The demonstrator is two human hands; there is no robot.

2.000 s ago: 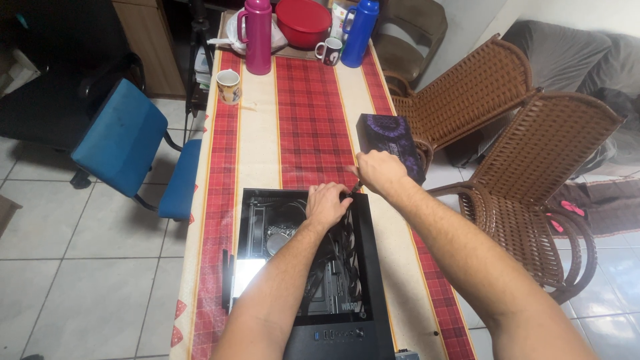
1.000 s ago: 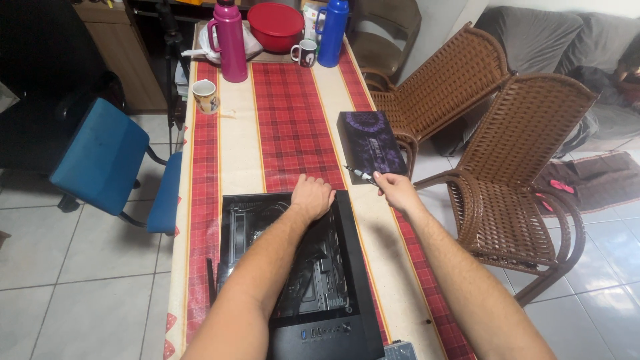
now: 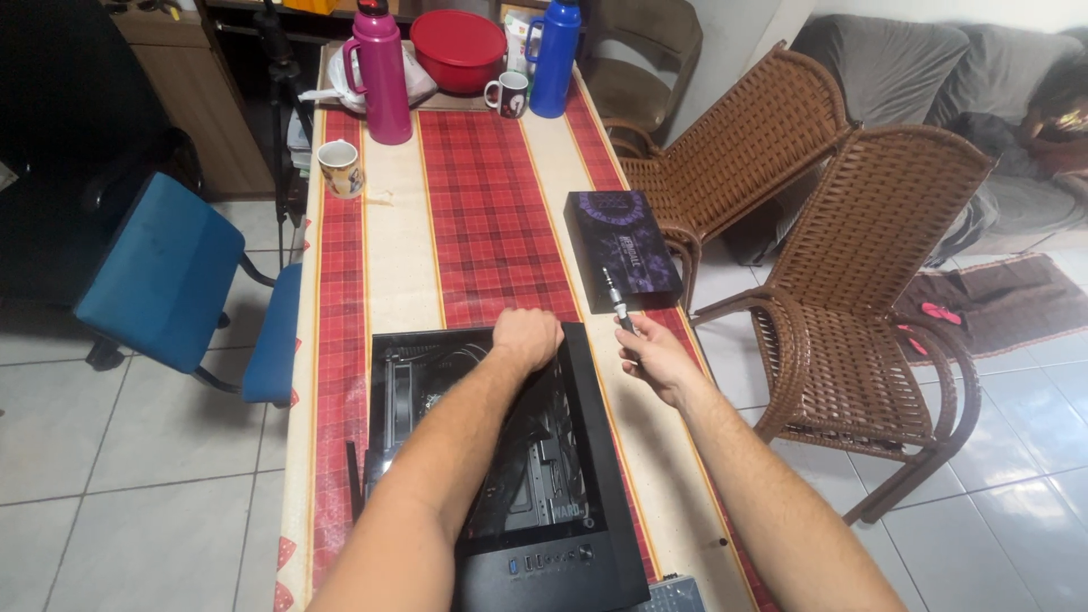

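Note:
A black computer case with a clear side panel lies on the table, its port strip toward me. My left hand rests with curled fingers on the case's far edge; its fingertips are hidden. In my right hand is a slim screwdriver, its metal tip pointing up and away, right of the case and in front of a dark purple-patterned box. A small dark screw-like piece lies on the cloth near the right table edge. Part of a grey case with a clear lid shows at the bottom.
A patterned mug, a pink thermos, a blue thermos, a second mug and a red lidded bowl stand farther back. Woven chairs flank the right side, a blue chair the left. A person is partly visible on the sofa.
My right hand has moved away from the far edge of the computer case to its right, with the screwdriver now tilted up. The left hand stays on the far edge, fingers now more curled.

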